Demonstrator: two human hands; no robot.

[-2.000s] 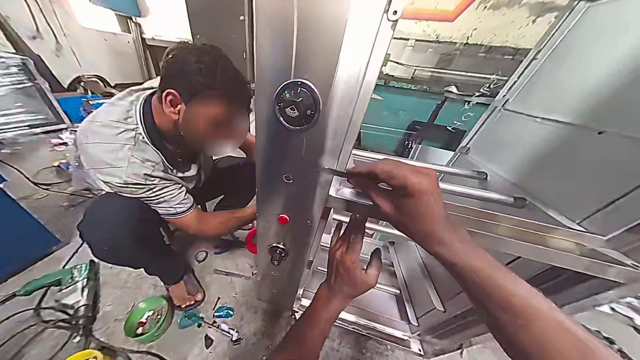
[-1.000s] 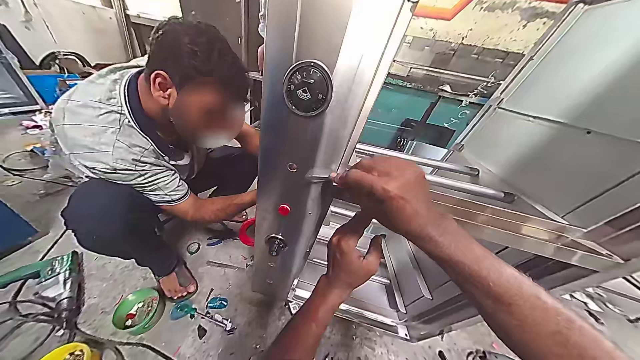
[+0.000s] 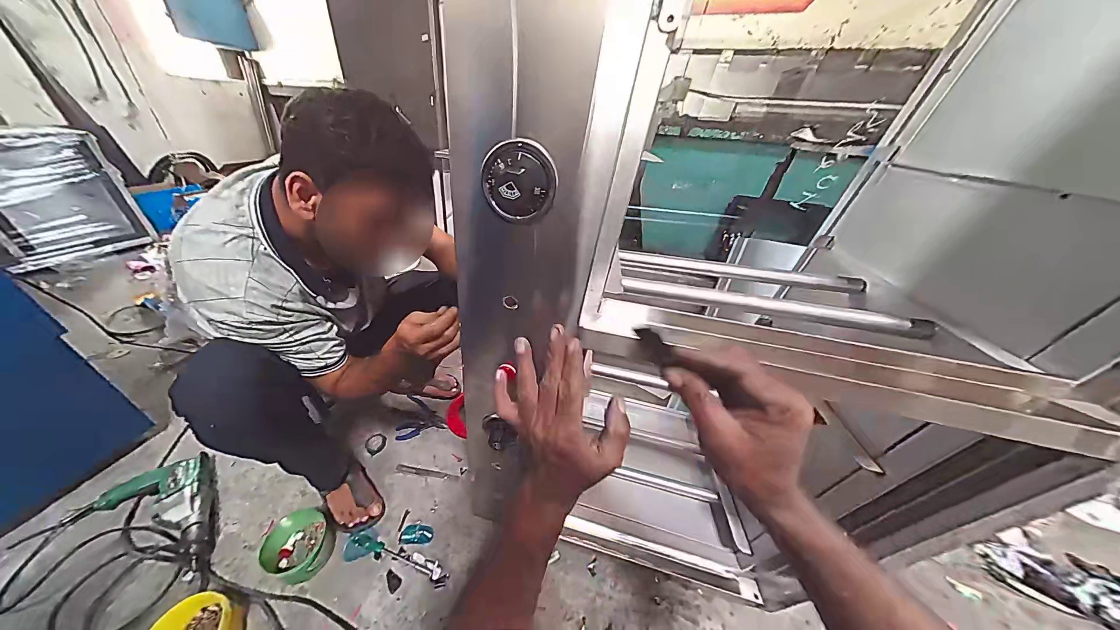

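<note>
A tall stainless-steel panel stands in front of me, bearing a round black dial, a small hole, a red indicator and a black knob. My left hand lies with spread fingers over the panel's lower part, near the red indicator, and holds nothing. My right hand pinches a small dark object, too blurred to name, just right of the panel by the steel cross rail. Metal tubes run behind the rail.
A co-worker squats left of the panel, one hand at its edge. On the floor lie a green power tool with cables, a green bowl of small parts, a yellow bowl, a screwdriver and pliers.
My right hand has moved away from the panel's edge, to the right, with the dark object in it. My left hand has moved onto the panel's front, fingers spread.
</note>
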